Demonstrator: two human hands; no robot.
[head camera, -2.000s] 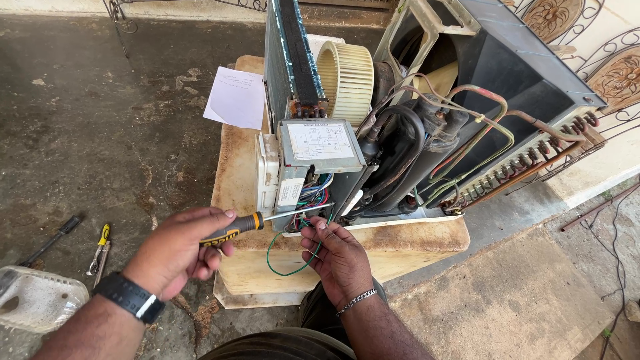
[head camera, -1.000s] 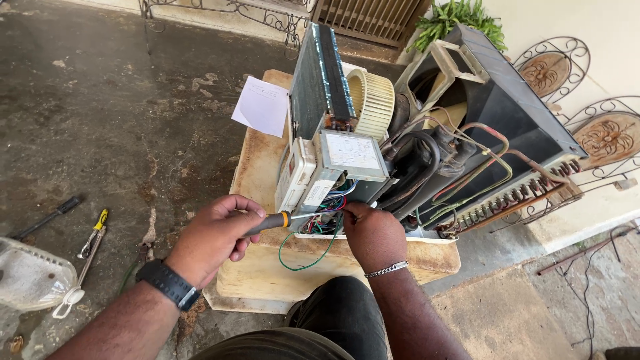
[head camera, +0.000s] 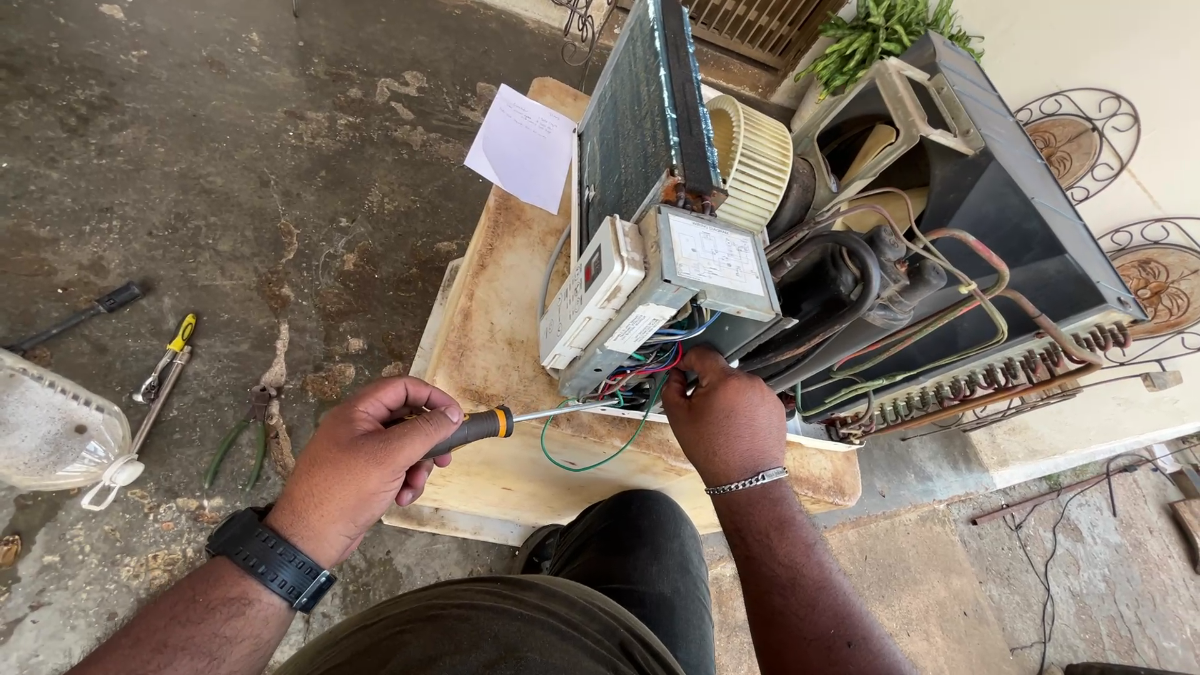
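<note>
My left hand (head camera: 370, 450) is closed around the handle of a screwdriver (head camera: 473, 431), whose shaft points right to the lower opening of a metal electrical box (head camera: 708, 258) on a window air conditioner's chassis. The tip sits at the box's lower edge, among wires. My right hand (head camera: 722, 412) reaches into the wires on the right side of that opening; its fingertips are partly hidden, so what they hold cannot be told. Coloured wires (head camera: 637, 375) come out of the box, and a green wire (head camera: 591, 466) loops below it. A white control panel (head camera: 592, 292) is on the box's left side.
The chassis stands on a worn yellowish base (head camera: 478, 366), with a paper (head camera: 525, 150) at its back left. Blower wheel (head camera: 750, 159), copper pipes (head camera: 994, 272) and a dark casing (head camera: 1022, 187) are to the right. Pliers (head camera: 246, 436), a yellow-handled tool (head camera: 178, 342) and a plastic bottle (head camera: 61, 422) lie on the floor.
Since two seconds ago my right hand has gone from an open-palmed pose below the box to reaching in among the wires. The screwdriver stays in my left hand. The view has shifted.
</note>
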